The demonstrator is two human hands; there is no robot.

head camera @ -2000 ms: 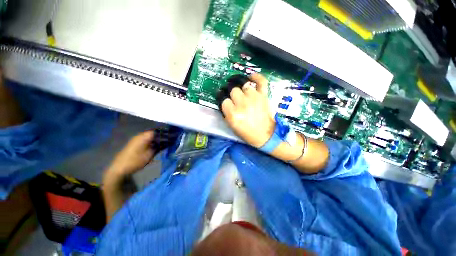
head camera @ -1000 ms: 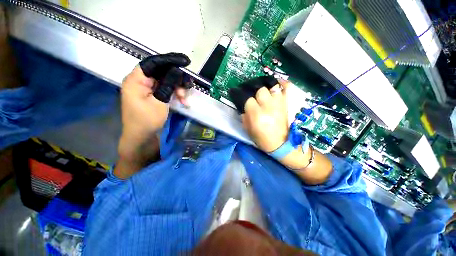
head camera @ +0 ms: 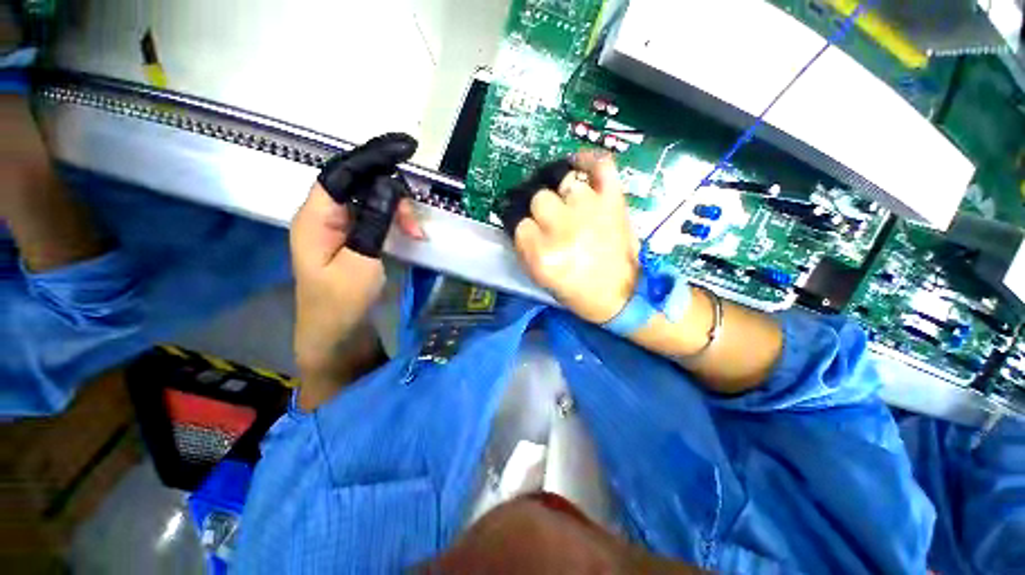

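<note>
A green circuit board [head camera: 674, 135] lies in front of me, with a long white-silver heatsink [head camera: 787, 101] across it. My right hand [head camera: 576, 230], with black finger cots and a light blue wrist strap, is curled over the board's near left corner; its fingertips are hidden, so I cannot tell if it holds something. My left hand [head camera: 365, 213], also with black finger cots, is over the metal rail left of the board. Its thumb and fingers are close together; no part shows clearly between them.
The silver conveyor rail [head camera: 180, 152] with its toothed chain runs along the near side. A flat black rectangle [head camera: 464, 133] lies beside the board's left edge. A blue cord [head camera: 747, 135] crosses the board. Another person's arm [head camera: 51, 213] is at the left. A second board [head camera: 933, 298] is at the right.
My left hand has risen from below the rail to over it. My right hand stays over the board's near corner, fingers still curled. The blue cord now stretches across the heatsink. The view has shifted.
</note>
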